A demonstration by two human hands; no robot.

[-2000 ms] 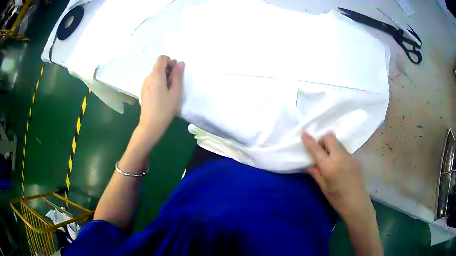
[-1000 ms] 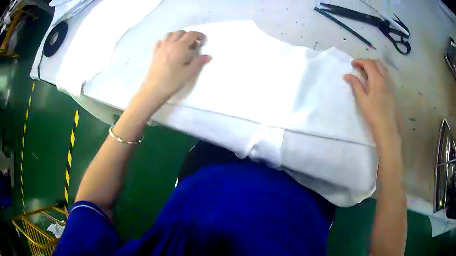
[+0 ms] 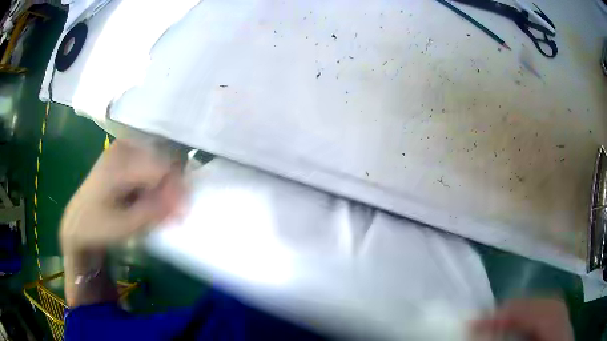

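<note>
A white garment piece point(image 3: 319, 246) hangs between my hands in front of the near table edge, off the tabletop and blurred by motion. My left hand point(image 3: 126, 196) is blurred and grips its left end, fingers closed on the cloth. My right hand point(image 3: 526, 323) is blurred and partly cut off by the bottom edge; it holds the piece's lower right corner. The piece shows some folds near its upper middle.
The stained pressing table point(image 3: 399, 113) lies beyond the cloth. Black shears point(image 3: 526, 23) and a dark green pencil point(image 3: 476, 24) lie at the far right. A metal object point(image 3: 598, 213) stands at the right edge. A black disc point(image 3: 71, 46) and white layers point(image 3: 126, 50) are at left. A yellow cart point(image 3: 46, 303) is lower left.
The garment piece has come off the tabletop toward my body, baring the stained cover. Both hands have moved down and nearer, the left also outward, and now grip the piece.
</note>
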